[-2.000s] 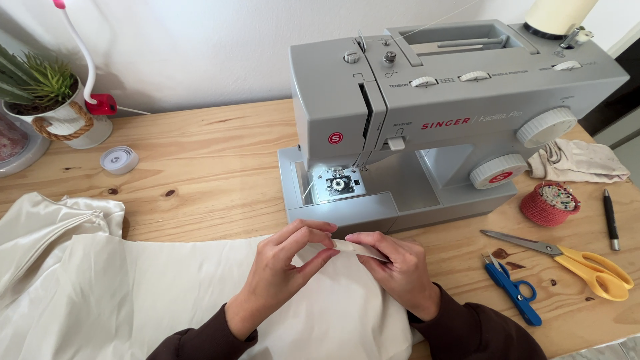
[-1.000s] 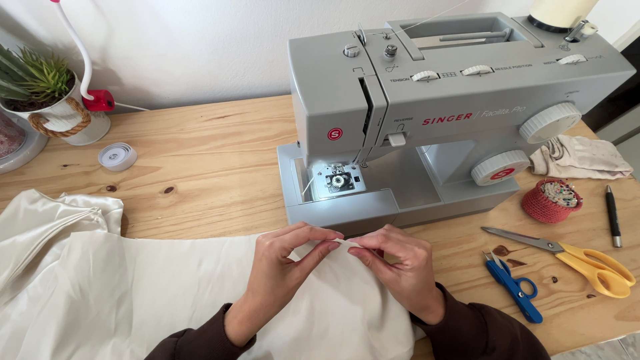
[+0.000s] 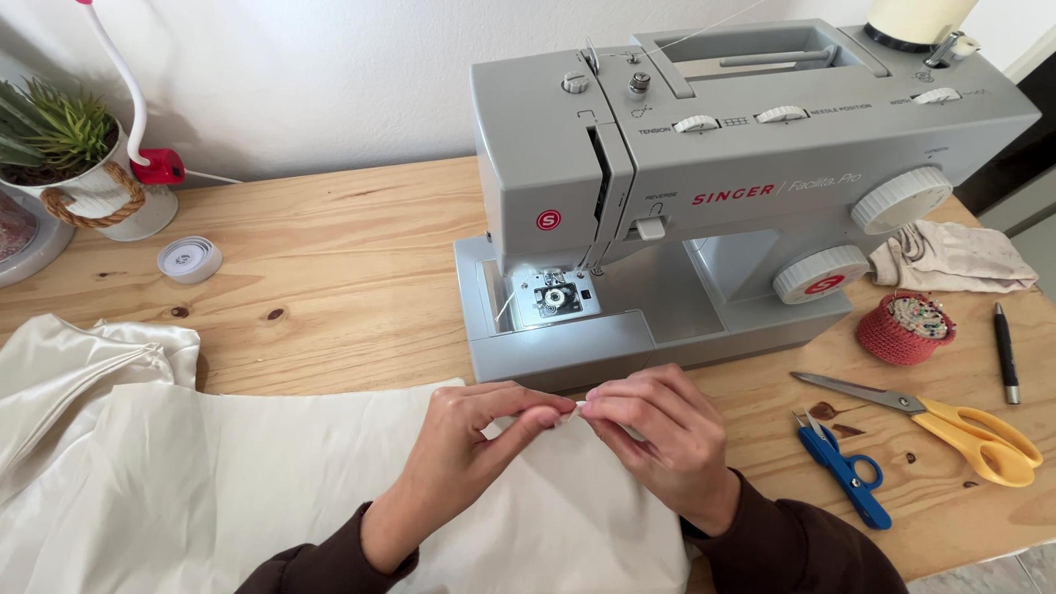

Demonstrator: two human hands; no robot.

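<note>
Cream satin fabric [image 3: 313, 470] spreads over the left and middle of the table in front of a grey Singer sewing machine [image 3: 553, 165]. My left hand [image 3: 462, 462] pinches a small bit of the fabric's edge between thumb and fingertips. Close beside it, my right hand [image 3: 668, 437] pinches the same edge, its fingertips almost meeting the left ones. The pinched part is mostly hidden by the fingers. Both hands are just in front of the machine's base, whose lamp lights the needle plate [image 3: 557, 299].
Right of the machine lie yellow-handled scissors [image 3: 982, 437], blue thread snips [image 3: 841, 470], a red pincushion basket [image 3: 895, 338], a black pen [image 3: 1005, 355] and folded cloth [image 3: 953, 256]. A rolled tape measure [image 3: 190, 259] and potted plant [image 3: 107, 181] stand at left on the wooden table [image 3: 330, 272].
Two seconds ago a short folded strip of the edge showed between my hands. My fingertips have since come closer together, and less of the strip shows between them.
</note>
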